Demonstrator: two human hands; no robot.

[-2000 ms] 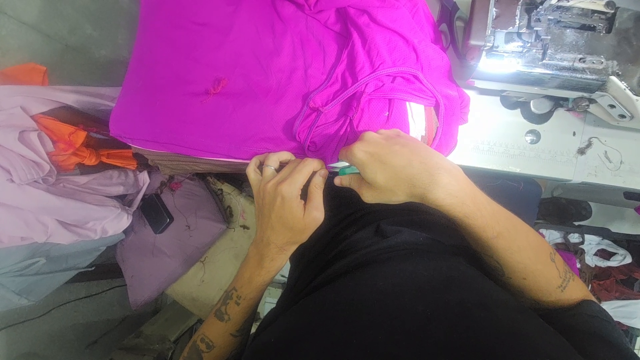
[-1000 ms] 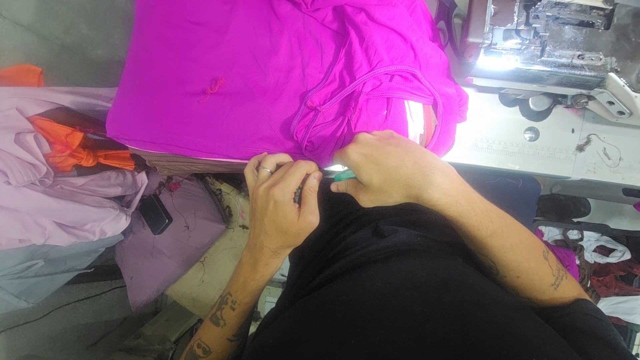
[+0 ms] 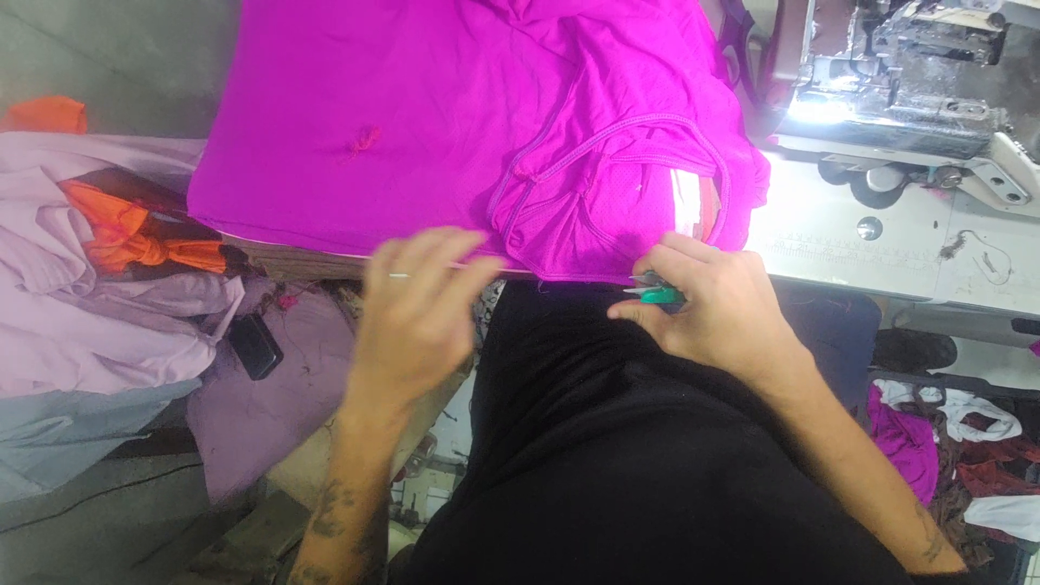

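Note:
A magenta garment [image 3: 390,146] lies spread over the table edge, its seamed opening at the right bunched up. My right hand [image 3: 715,305] holds small thread snips with a green handle [image 3: 662,296], their metal tips pointing left beside the garment's near edge. My left hand [image 3: 426,309], blurred and wearing a ring, is raised at the same edge with its fingers apart and nothing visible in them. A small tuft of red thread [image 3: 365,142] rests on the garment's left part.
An industrial sewing machine [image 3: 902,89] stands at the upper right on a white bed [image 3: 845,244] with loose thread on it. Pale pink cloth [image 3: 73,301] and a knotted orange cloth [image 3: 130,231] hang at the left, near a black phone-like object [image 3: 255,347]. Mixed fabric pieces [image 3: 959,455] are at the lower right.
My left hand has come away from my right hand, toward the left, and its fingers have opened. The snips' blades now show more clearly in my right hand.

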